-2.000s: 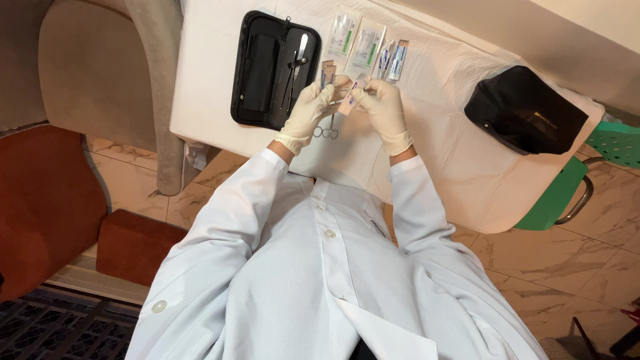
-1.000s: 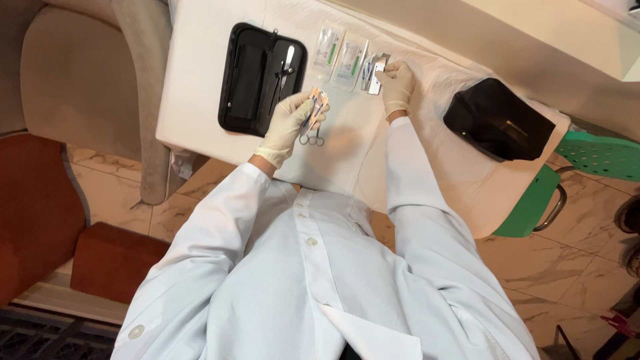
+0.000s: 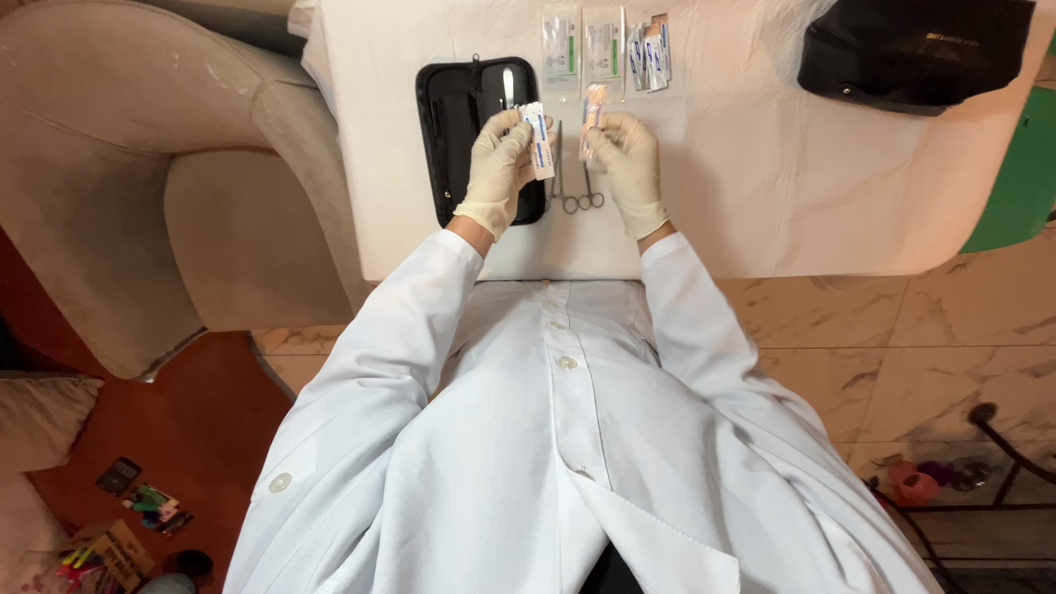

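My gloved left hand (image 3: pixel 497 165) holds a small white and blue paper packet (image 3: pixel 537 140) over the right edge of an open black zip case (image 3: pixel 452 124). My gloved right hand (image 3: pixel 631 169) pinches another small packet (image 3: pixel 591 122), pale orange in the light. Between and below the hands, steel ring-handled instruments (image 3: pixel 571 202) lie on the white cover, their upper parts partly hidden. A metal-bladed tool (image 3: pixel 508 85) sits in the case. Beyond the hands lie two clear suture packets (image 3: pixel 561 54) (image 3: pixel 603 49) and a cluster of small silver and blue packets (image 3: pixel 650 56).
A black pouch (image 3: pixel 916 54) rests at the table's far right. The table's white cover (image 3: pixel 767 190) ends near my coat. A beige chair (image 3: pixel 256 239) stands at the left, and a green chair (image 3: pixel 1019 177) at the right edge.
My right hand has moved from the silver and blue packets back beside my left hand and now holds a packet. My left hand still holds packet material. The view has shifted.
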